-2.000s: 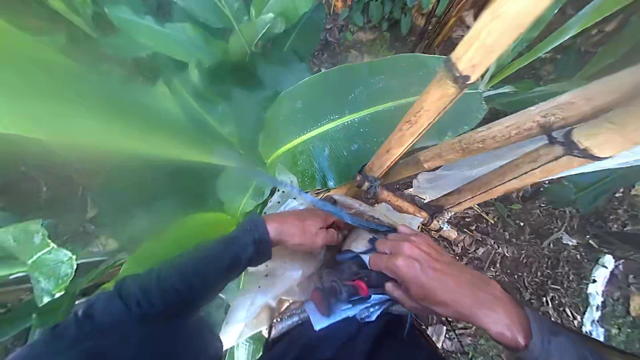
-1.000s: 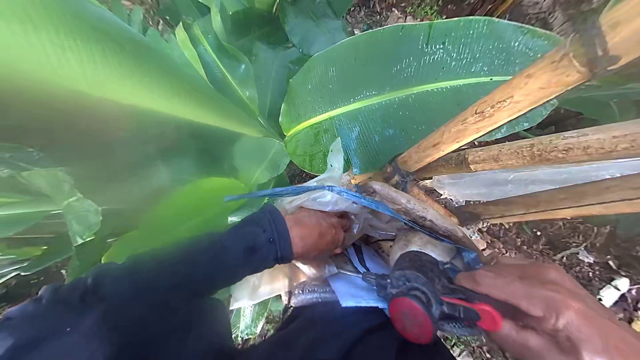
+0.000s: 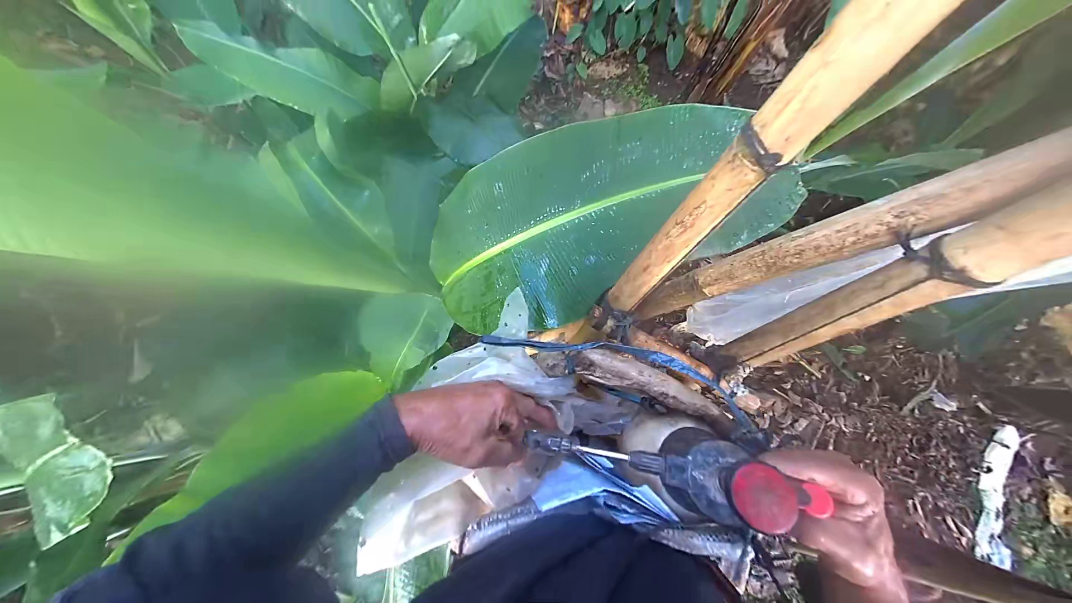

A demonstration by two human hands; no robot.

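My right hand [image 3: 846,511] is closed round the red trigger and rear of a black and red pump sprayer head [image 3: 729,486], which sits on a pale rounded bottle [image 3: 653,440]. The sprayer's thin nozzle wand [image 3: 599,452] points left, its tip beside my left hand's fingers. My left hand [image 3: 473,423] grips bunched clear plastic sheeting [image 3: 502,373]; its fingertips are partly hidden. A blue plastic strap [image 3: 620,347] curves above both hands, past a piece of wood [image 3: 649,381]. Light blue material [image 3: 578,486] lies under the wand.
Bamboo poles [image 3: 712,218] tied with dark cord rise to the upper right from just beyond my hands. A broad wet green leaf [image 3: 578,209] spreads ahead, with more foliage [image 3: 335,184] at left. Mulched soil [image 3: 888,410] and a whitish strip [image 3: 997,494] lie at right.
Two seconds ago both hands were close together near the strap. My right hand has moved right and now holds the sprayer, its wand plainly in sight. My left hand stays at the plastic.
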